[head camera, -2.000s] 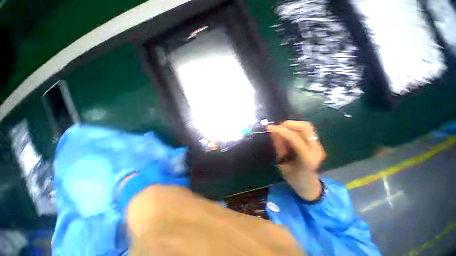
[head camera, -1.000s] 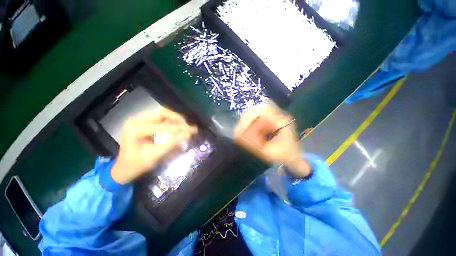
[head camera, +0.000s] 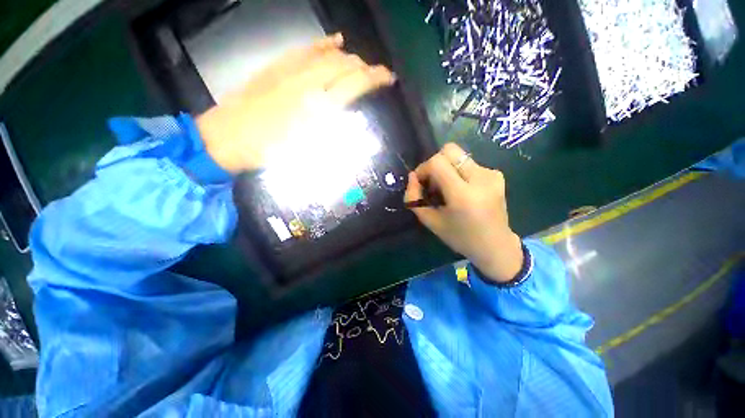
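Note:
The open tablet unit (head camera: 253, 41) lies in its black tray (head camera: 417, 122), with a strong white glare over its middle. The circuit board (head camera: 318, 219) is at its near end, with a green patch (head camera: 354, 196) and a gold-coloured spot (head camera: 297, 229). My left hand (head camera: 286, 102) is blurred, stretched palm down over the unit, with nothing visible in it. My right hand (head camera: 461, 200) is at the board's right end, fingers pinched around thin dark tweezers (head camera: 422, 196), mostly hidden by the fingers. Whether the tips touch the board cannot be told.
A loose pile of black-and-white strips (head camera: 506, 69) lies right of the tray. Beyond it is a black box of white strips (head camera: 641, 57), with a clear bag (head camera: 717, 28) beside it. A pale-rimmed smartphone (head camera: 18, 184) is at the left edge. The bench edge (head camera: 564, 222) runs along the near side.
My right hand has moved from beside the strip pile to the board's right end. My left hand stays over the unit, now stretched out further across it. The camera view has shifted.

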